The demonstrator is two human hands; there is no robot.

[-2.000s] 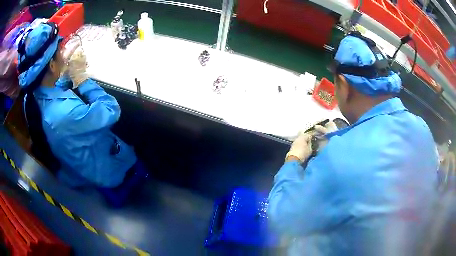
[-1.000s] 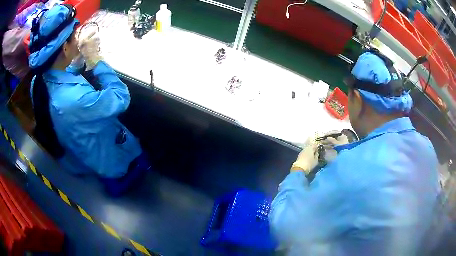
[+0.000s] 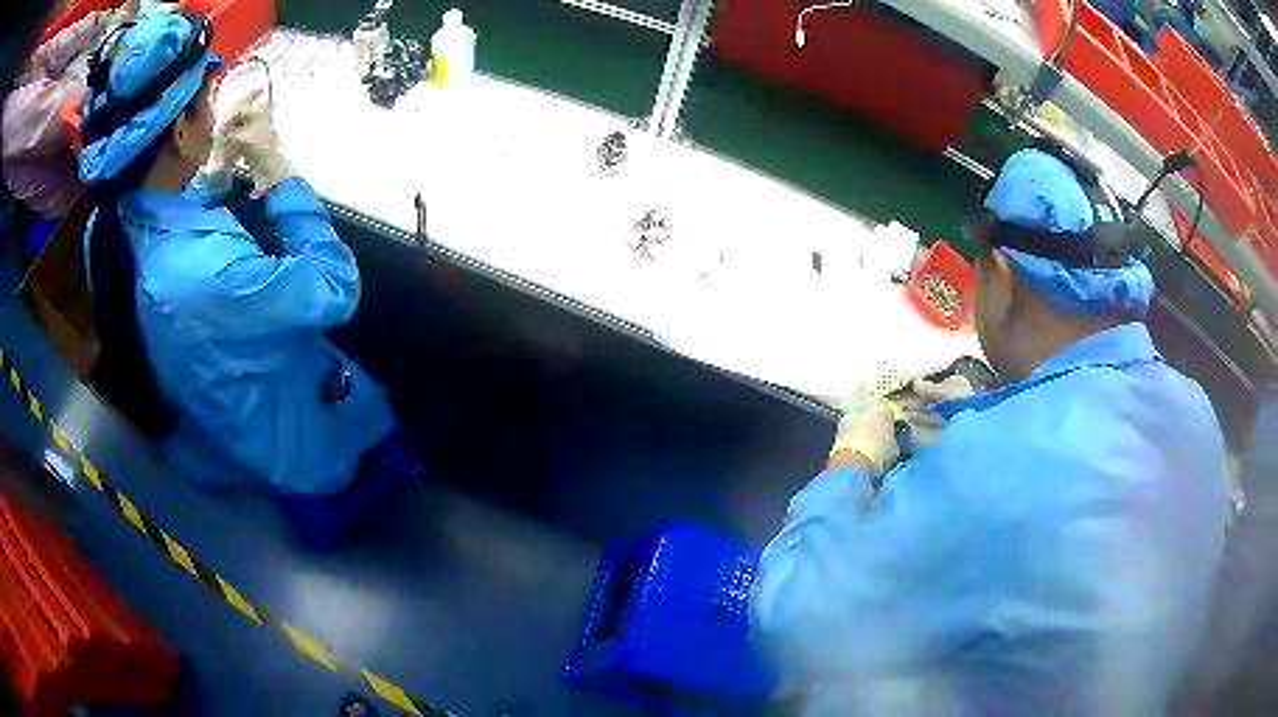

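Neither of my hands is in view. Nearest in front of me are a bright blue plastic stool [image 3: 673,616] on the floor and the long white bench [image 3: 519,210]. Two small dark-and-clear bagged units [image 3: 650,233] lie apart on the bench. A slim dark tool [image 3: 421,217] lies at its front edge. A red bin [image 3: 942,284] of small brassy pieces stands at the right, near a pale dotted sheet [image 3: 889,378]. A small dark thing [image 3: 358,706] is cut off by the bottom edge; I cannot tell what it is.
A person in blue [image 3: 238,336] sits at the left, gloved hands raised. Another [image 3: 1009,518] at the right holds a dark part. A squeeze bottle [image 3: 453,53] stands at the back. Red trays [image 3: 84,630] are stacked at lower left, beside yellow-black tape [image 3: 182,560].
My view has shifted, so the bench sits further right and lower. The right person's hands have shifted slightly around the dark part. The left person's raised hands have moved a little.
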